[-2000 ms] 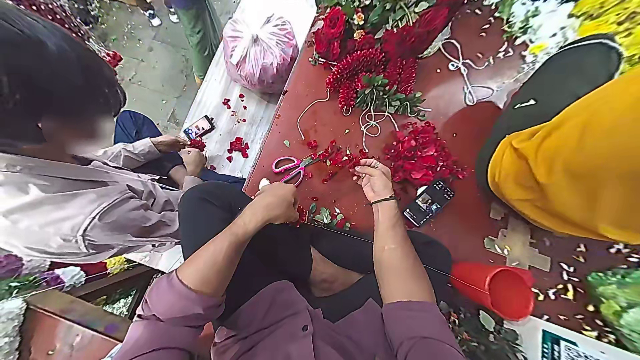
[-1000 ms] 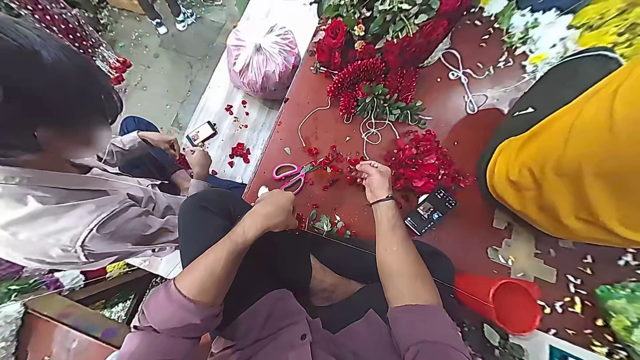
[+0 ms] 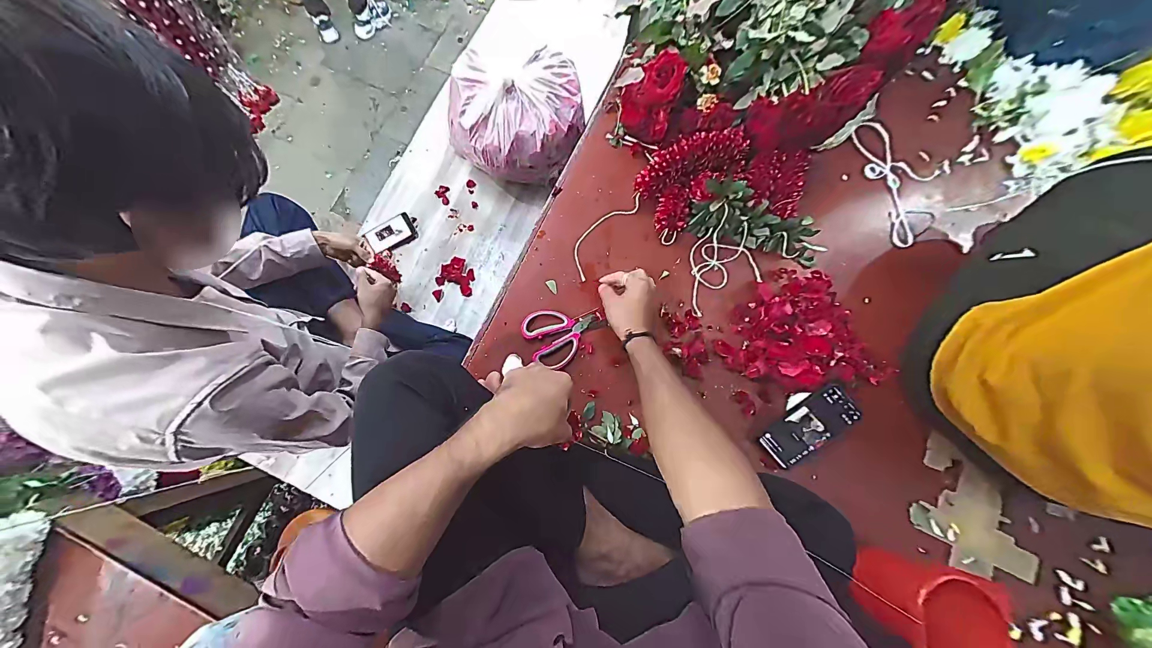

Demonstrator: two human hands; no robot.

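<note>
My left hand is closed low over my knee, beside the pink-handled scissors; a thin thread runs from near it across my lap to the lower right. What its fingers grip is hidden. My right hand, with a dark band at the wrist, pinches its fingertips together just beyond the scissors' blades; something tiny may be between them, too small to tell. Right of it lies a heap of red petals. Green leaves lie between my forearms. White string is coiled by a red flower garland.
At left a person holds red petals near a phone. A plastic bag of petals stands on the pale bench. A phone lies right of my forearm. A red plastic container and a person's yellow garment are at right.
My right hand has moved away from the petal heap toward the scissors, to the left. My left hand has hardly moved. The neighbour's hands have come lower, away from the phone.
</note>
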